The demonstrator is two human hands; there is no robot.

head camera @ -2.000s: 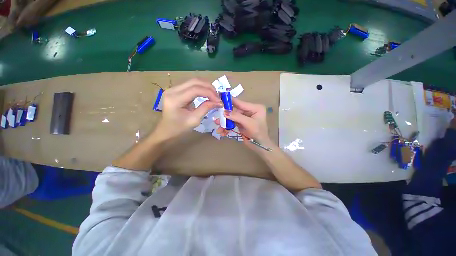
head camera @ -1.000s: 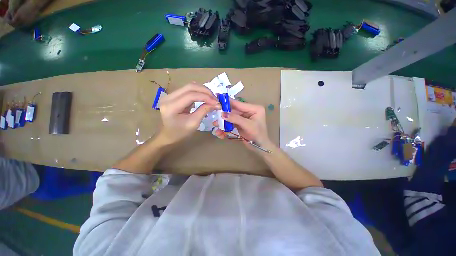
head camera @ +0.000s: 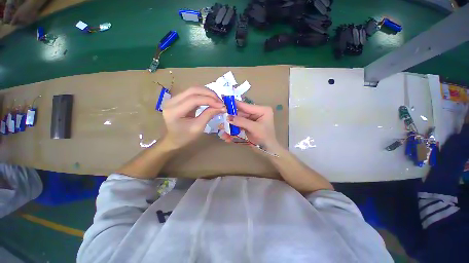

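A blue battery pack (head camera: 231, 106) is held upright between my hands at the bench centre. My right hand (head camera: 255, 123) grips its lower part, with thin lead wires (head camera: 252, 144) running out below toward my wrist. My left hand (head camera: 193, 113) has its thumb and finger pinched at the pack's left edge; whether they hold a white piece there is too small to tell. White paper slips (head camera: 226, 81) lie heaped behind and under my hands. Another blue pack (head camera: 163, 98) with a white patch lies just left of my left hand.
Several waiting packs (head camera: 20, 120) and a dark bar (head camera: 62, 116) lie at left. Black housings (head camera: 293, 25) and blue packs sit on the green belt (head camera: 108, 51). At right are a white sheet (head camera: 339, 128), a metal post (head camera: 416, 43), a board-and-pack cluster (head camera: 420, 149) and a person's dark sleeve.
The housings and packs on the belt have shifted to the right. My hands have stayed nearly in place on the same pack, with only small finger movement.
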